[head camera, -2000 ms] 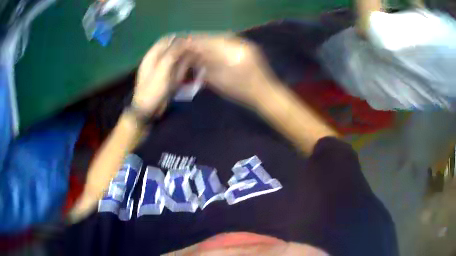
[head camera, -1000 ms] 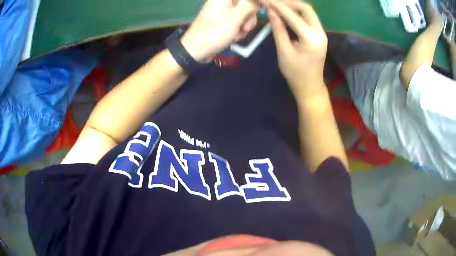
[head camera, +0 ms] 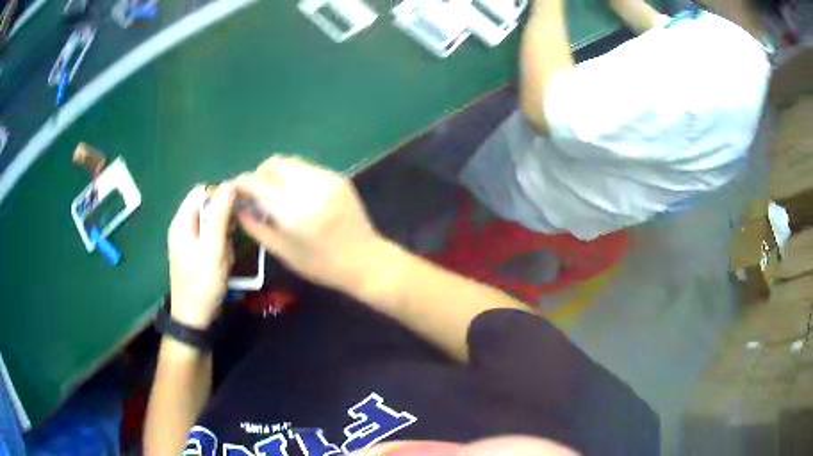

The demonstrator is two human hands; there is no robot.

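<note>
A white plastic housing (head camera: 258, 270) is held at the edge of the green worktop, mostly hidden by the hands. My left hand (head camera: 198, 254), with a black wristband, grips it from the left. My right hand (head camera: 299, 214) is over its upper part, fingers bent close to the left fingertips; what the right fingers hold is blurred and hidden. A part-assembled unit (head camera: 132, 189) lies on the worktop to the left, a white frame with a blue cylinder (head camera: 106, 247) at its lower edge and a brown piece (head camera: 88, 158) at its top.
The green worktop (head camera: 267, 98) curves along a pale strip (head camera: 116, 71). Beyond the strip lie more units with blue cylinders (head camera: 62, 87). White housings (head camera: 339, 16) lie at the top. A person in white (head camera: 651, 116) sits to the right, near a red stool (head camera: 535, 258). Cartons (head camera: 767, 267) stand far right.
The view has swung, so the hands and held housing now show lower and further left. The unit on the left, the pale strip and more of the person in white have come into view.
</note>
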